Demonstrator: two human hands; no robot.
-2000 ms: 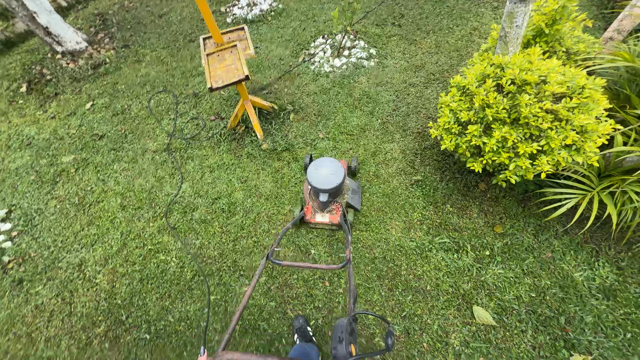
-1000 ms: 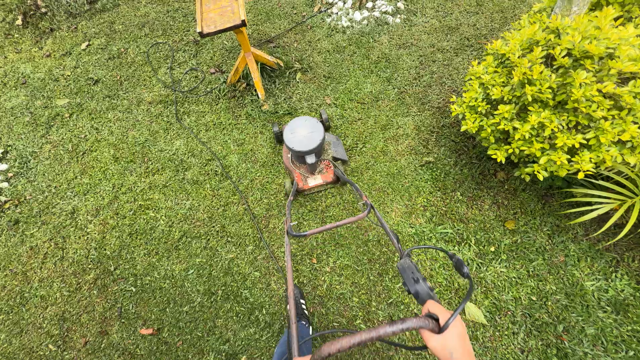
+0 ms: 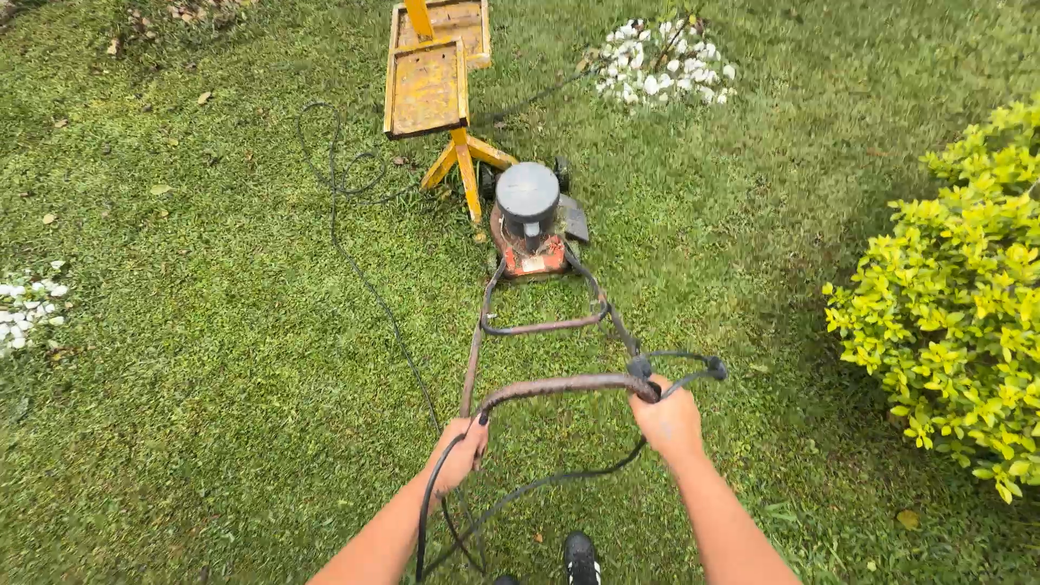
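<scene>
An electric lawn mower (image 3: 532,215) with a red deck and a round grey motor cover stands on the grass ahead, close to the yellow stand's feet. Its brown metal push handle (image 3: 561,384) reaches back to me. My left hand (image 3: 461,448) is closed around the handle's left side, and my right hand (image 3: 668,416) grips its right end beside the black switch and plug. A black power cord (image 3: 561,477) loops below the handle between my forearms. More of the cord (image 3: 374,292) runs over the grass to the left.
A yellow stand (image 3: 426,88) with trays rises just beyond the mower. White stones (image 3: 662,65) lie behind it to the right, others (image 3: 28,313) at the far left. A yellow-green shrub (image 3: 951,317) fills the right side. My black shoe (image 3: 581,559) shows below.
The mower is now nearer the yellow stand's feet. Both my hands show on the handle; one second ago only my right hand showed clearly. The view has shifted.
</scene>
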